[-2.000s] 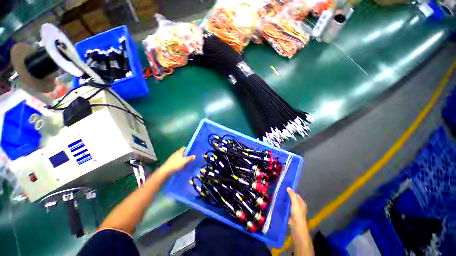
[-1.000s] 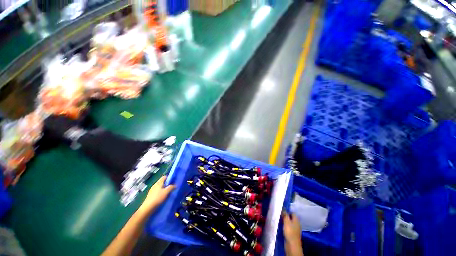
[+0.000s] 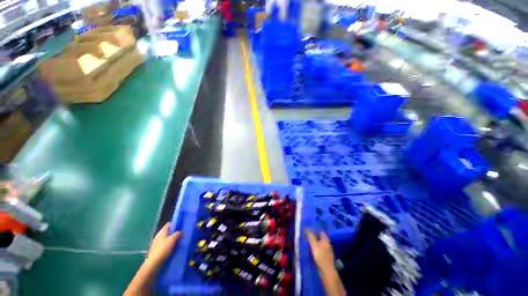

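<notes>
A blue parts bin (image 3: 186, 202) is held in front of me at the bottom centre. It is full of coiled black cable assemblies (image 3: 243, 237) with yellow marks to the left and red connectors on the right. A thin white strip stands along the bin's right inner wall. My left hand (image 3: 162, 248) grips the bin's left side. My right hand (image 3: 321, 254) grips its right side. Both hands are slightly blurred, and the bin's near edge is cut off by the picture.
A green bench (image 3: 133, 156) runs along the left, with cardboard boxes (image 3: 98, 69) on it. A yellow line (image 3: 253, 110) marks the grey aisle ahead. Blue pallets (image 3: 330, 156) lie on the right, with stacked blue bins (image 3: 278, 63) beyond. A black cable bundle (image 3: 367, 254) lies right of my bin.
The view has swung right, away from the winding machine and the bagged orange wires, toward the aisle and pallets. The bin has stayed in both hands, its far edge now nearly level in view.
</notes>
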